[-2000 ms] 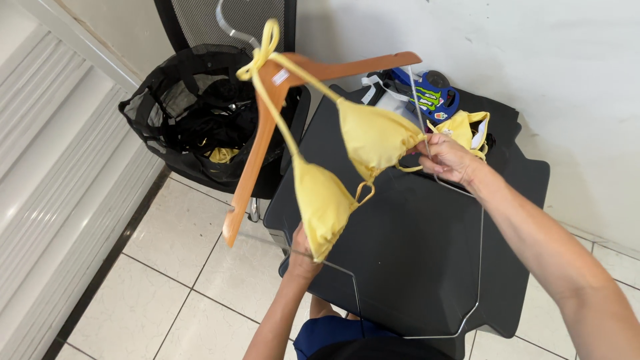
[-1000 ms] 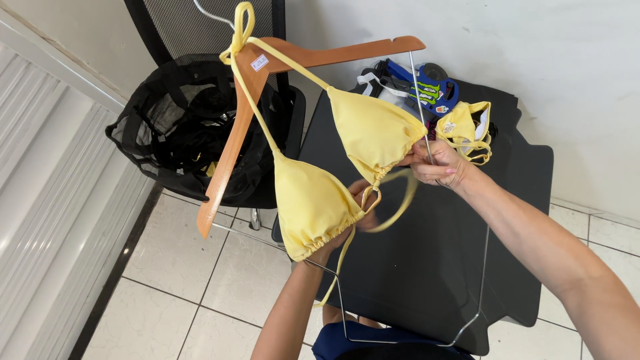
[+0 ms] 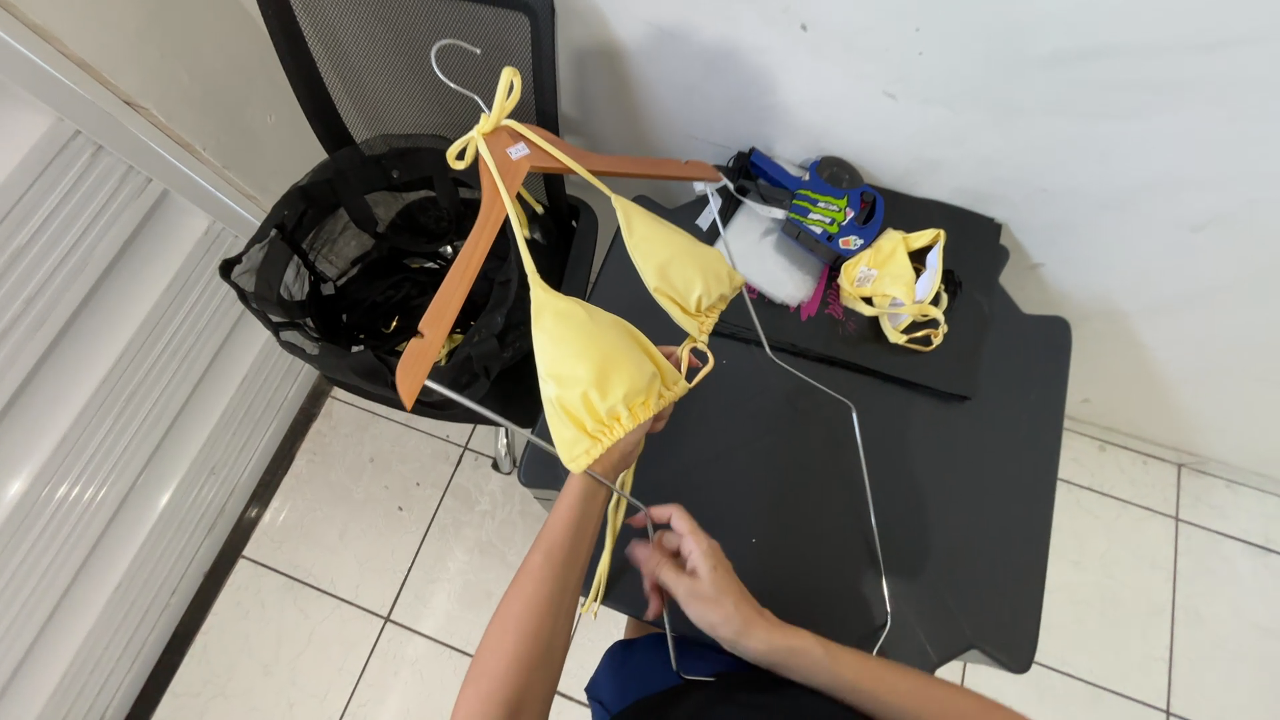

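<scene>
A yellow triangle bikini top [image 3: 600,380] hangs by its tied neck strap from a wooden hanger [image 3: 470,260] with a metal hook and a bent wire frame [image 3: 855,440]. My left hand [image 3: 640,445] is behind the lower cup, mostly hidden by it, so its grip cannot be made out. Loose yellow strings [image 3: 612,540] dangle below that cup. My right hand [image 3: 695,580] is beside the wire under the cup, blurred, with its fingers curved and apart and no cloth between them.
A black mesh basket [image 3: 290,320] with dark garments rests on a mesh-backed chair [image 3: 430,80] at left. On the dark tabletop [image 3: 770,560] lie a blue tape dispenser [image 3: 835,205], a clear plastic bag [image 3: 770,250] and a yellow bikini piece [image 3: 890,285]. A white wall stands behind.
My right hand has let go at the upper cup's outer corner and moved down and left to below the lower cup. My left hand stays behind that cup.
</scene>
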